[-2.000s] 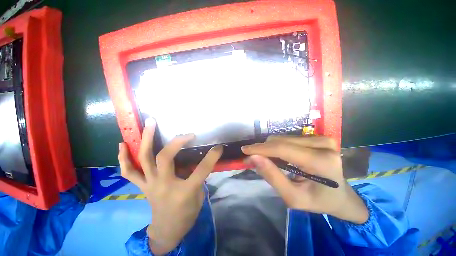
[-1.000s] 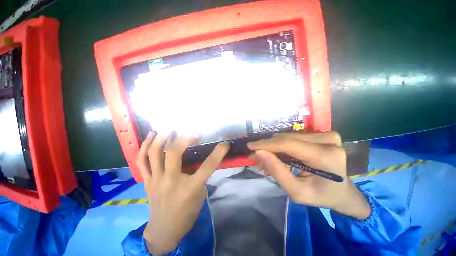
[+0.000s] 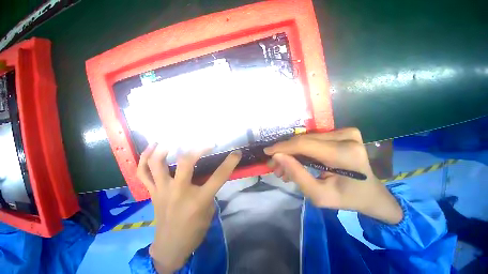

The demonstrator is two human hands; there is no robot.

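Observation:
The open tablet lies in a red-orange foam tray (image 3: 319, 69), its battery (image 3: 214, 101) glared to white. The speckled main board (image 3: 278, 53) is at its right end, with a yellow patch (image 3: 300, 130) at the near corner. My left hand (image 3: 182, 187) is spread over the tablet's near edge, fingertips on the battery and black edge strip (image 3: 214, 160), holding nothing. My right hand (image 3: 334, 166) holds the black tweezers (image 3: 337, 170) pen-like, fingertips at the edge strip near the thumb of my left hand. The tweezer tips are hidden.
A second foam tray (image 3: 47, 134) with an open tablet (image 3: 12, 144) stands at the left, partly cut off. Both trays are on the glossy green bench (image 3: 401, 48). A blue sleeve (image 3: 21, 246) shows at the lower left. Yellow-black tape (image 3: 422, 171) marks the floor.
The tray and tablet have shifted left in view and tilted slightly. My left fingers have drawn back from the tablet's left end toward its near edge. My right hand keeps the tweezers.

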